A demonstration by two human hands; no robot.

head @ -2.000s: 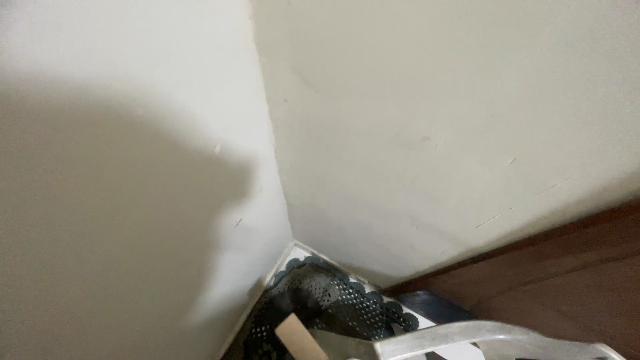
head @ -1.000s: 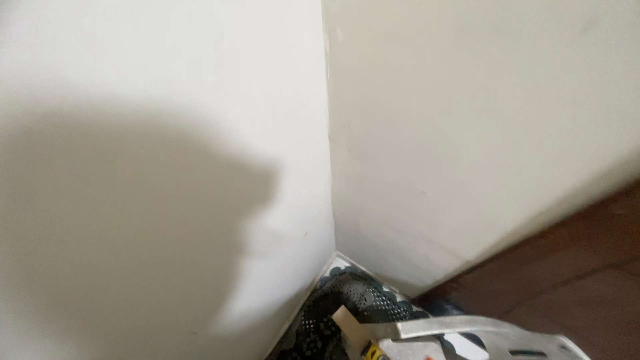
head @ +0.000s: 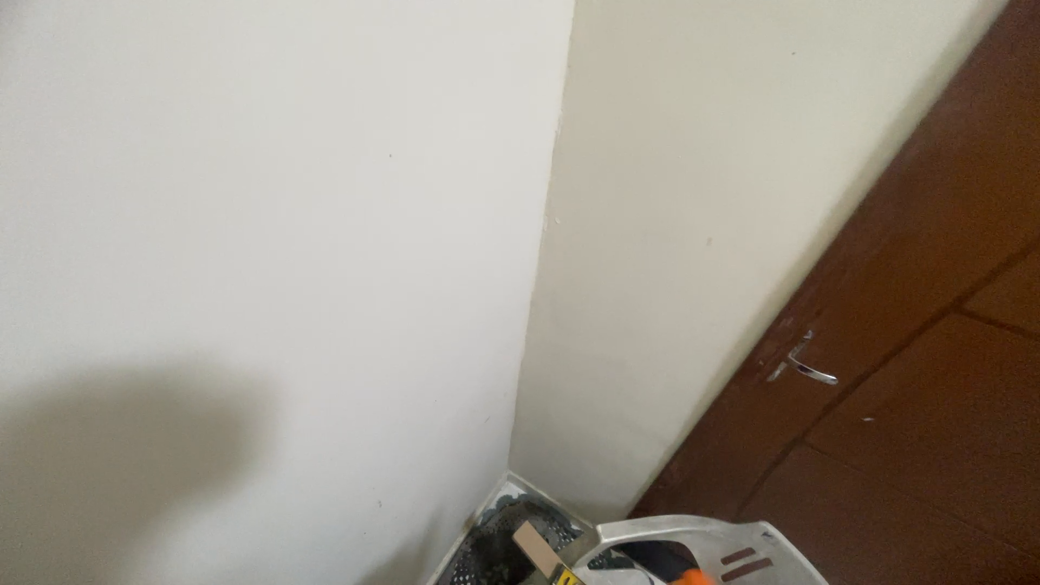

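Note:
Neither my left hand nor my right hand shows in the head view. At the bottom, a pale plastic chair [head: 691, 532] with slots in its back stands near the corner, cut off by the frame edge. Left of it is a dark perforated basket or mat [head: 487, 552] with a scalloped edge. A flat tan strip [head: 536, 546] with a yellow and black part at its lower end sticks up over the dark piece. Something orange [head: 693, 577] shows at the chair, mostly outside the frame.
A white wall [head: 284, 244] on the left meets a cream wall [head: 650, 244] at the corner. A brown door [head: 918, 366] with a metal lever handle [head: 812, 372] fills the right side. A soft shadow lies on the left wall.
The view has swung up and to the right, bringing the door handle into sight. The shadow sits lower on the left wall. An orange thing now shows at the chair.

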